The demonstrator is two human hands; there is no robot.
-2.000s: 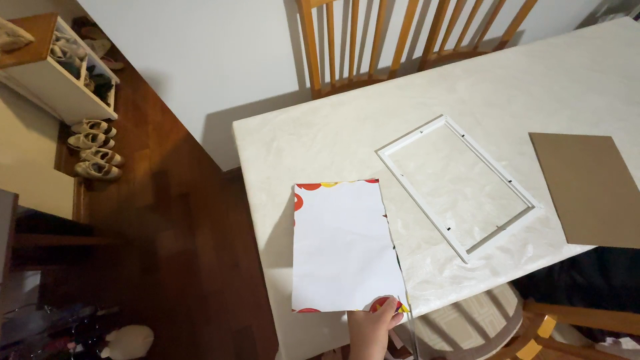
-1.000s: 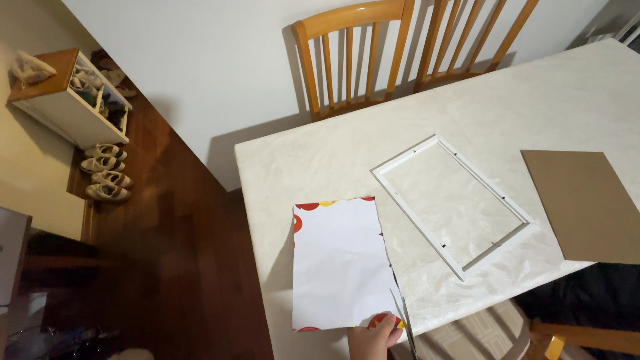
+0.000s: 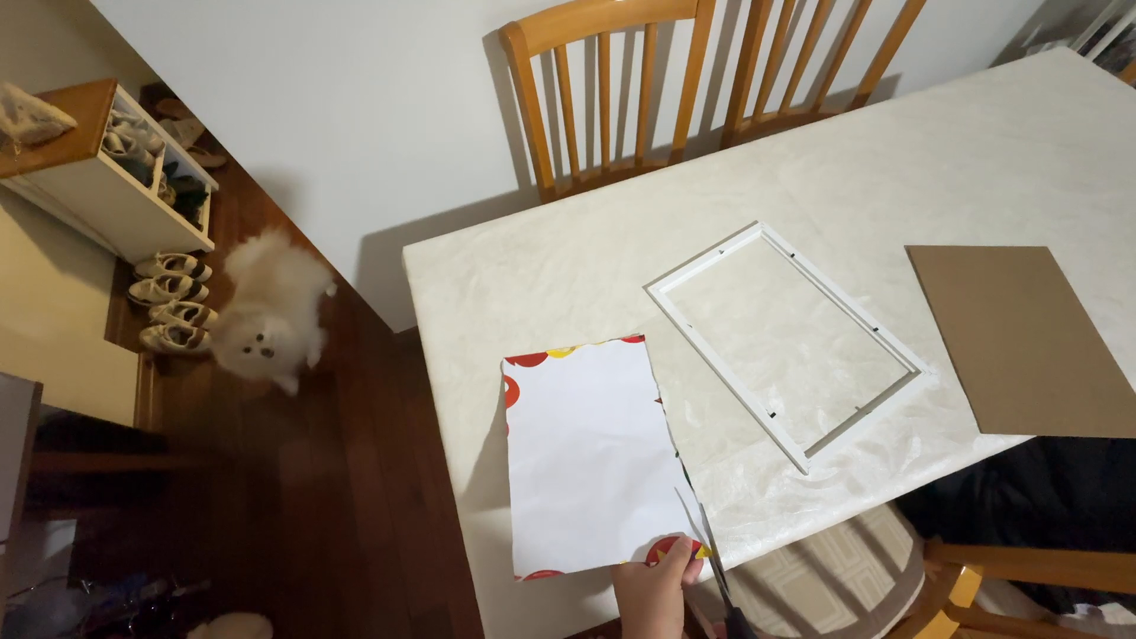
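My left hand pinches the lower right corner of a white paper sheet, thumb on top. Red and yellow printed shapes show along the sheet's edges and at the held corner. The scissors stand parted at the sheet's right edge, one blade over the paper, their dark handle at the bottom of the view. My right hand is not in view. To the right of the sheet lies an empty white rectangular frame with small dark tabs, and beyond it a brown backing board.
A pale cloth covers the table. Wooden chairs stand along its far side, another chair at the near right. On the floor at left, a fluffy white dog is beside several shoes and a shoe cabinet.
The white dog has appeared on the floor near the shoes. The scissors' blades show more clearly at the sheet's right edge than two seconds ago. My left hand keeps hold of the corner.
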